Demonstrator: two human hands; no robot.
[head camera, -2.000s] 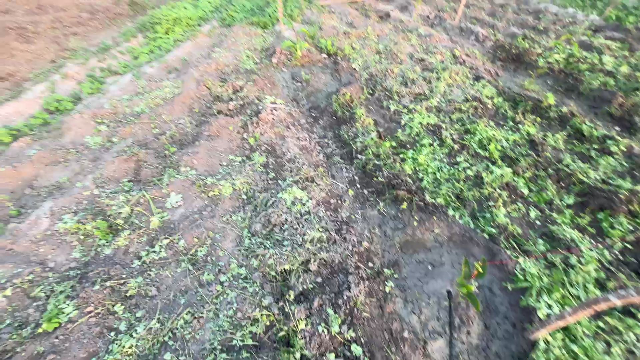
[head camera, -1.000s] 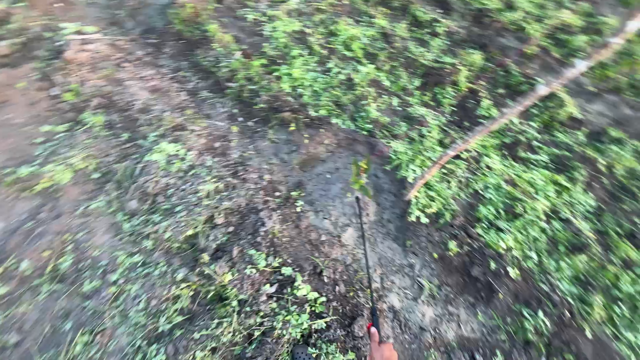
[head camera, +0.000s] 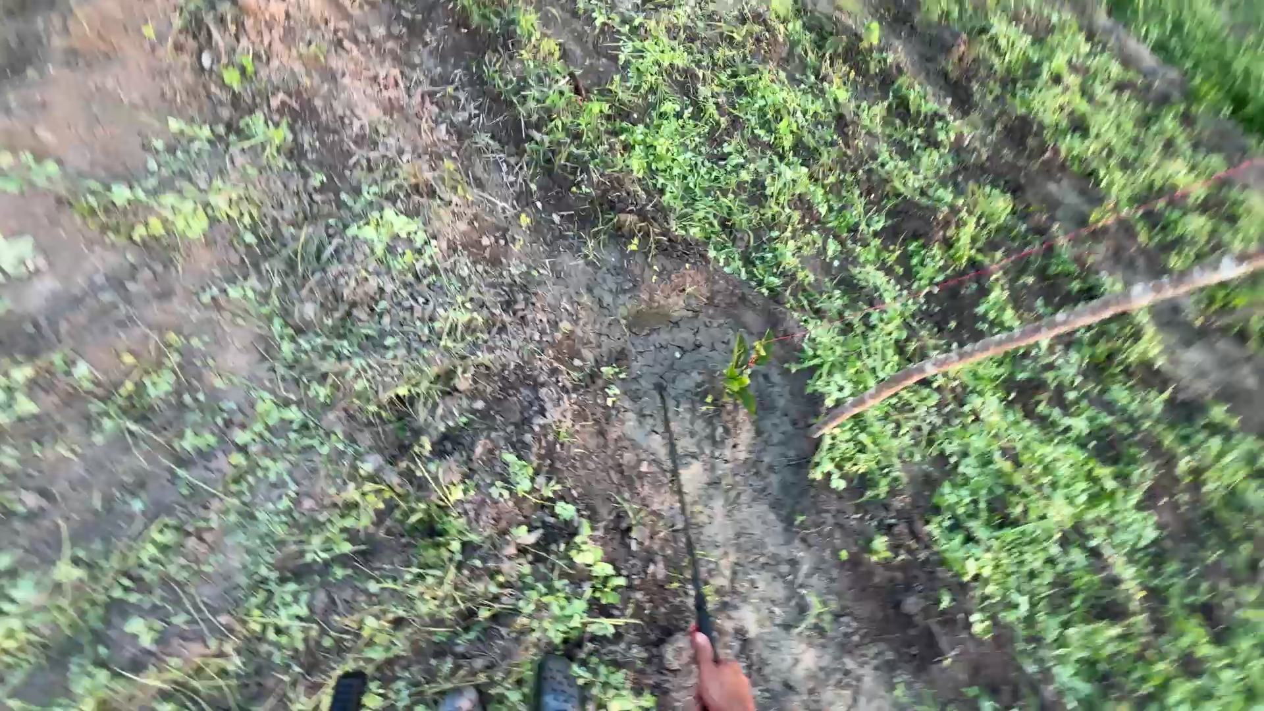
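At the lower edge, right of centre, my right hand is closed around the black and red handle of a long thin dark rod, which looks like a sprayer lance. The rod points forward over a strip of grey cracked soil. A small plant with green and yellowish leaves stands to the right of the rod's far end. I do not see my left hand. Whether anything comes out of the rod's tip cannot be told.
A long bare branch slants in from the right over low leafy plants. Beyond it runs a thin red string. Scattered weeds cover the soil on the left. Dark rounded objects, perhaps footwear, show at the bottom edge.
The view has tilted down and shifted right. My right hand, not seen in the oldest frame, has come into view on the rod's handle.
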